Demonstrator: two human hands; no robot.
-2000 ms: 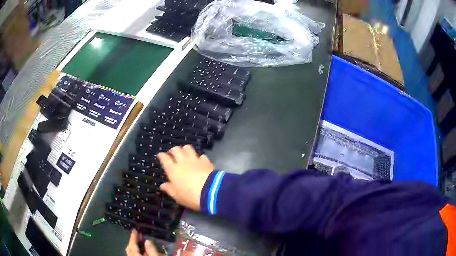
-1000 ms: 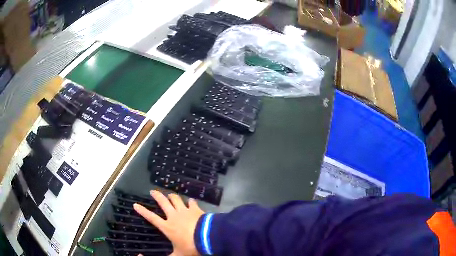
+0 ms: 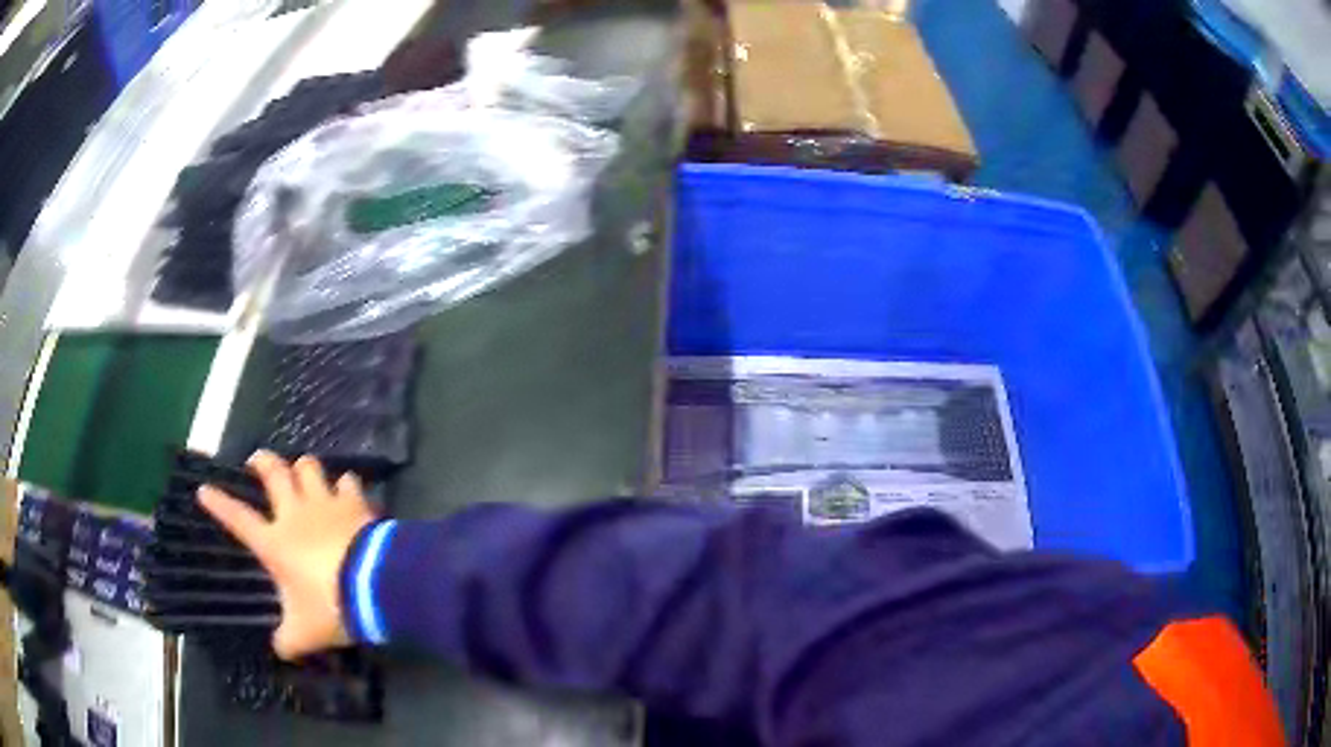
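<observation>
A tight row of slim black remote controls is at the left, under and beside my right hand. My right hand spans the row's right end, with its fingers over the top and its thumb side low. Whether the row is raised off the bench is unclear. More black remotes lie buttons up just beyond it, and a few show below it, partly hidden. My left hand is not in view.
A crumpled clear bag lies on the dark green mat. A black remote pile is behind it. A blue tote with a printed sheet stands right of the bench, a cardboard box beyond. A white sheet is lower left.
The view has swung right, showing more of the tote. My right hand and the tight row have moved forward along the bench, closer to the far remotes. My left hand has left view.
</observation>
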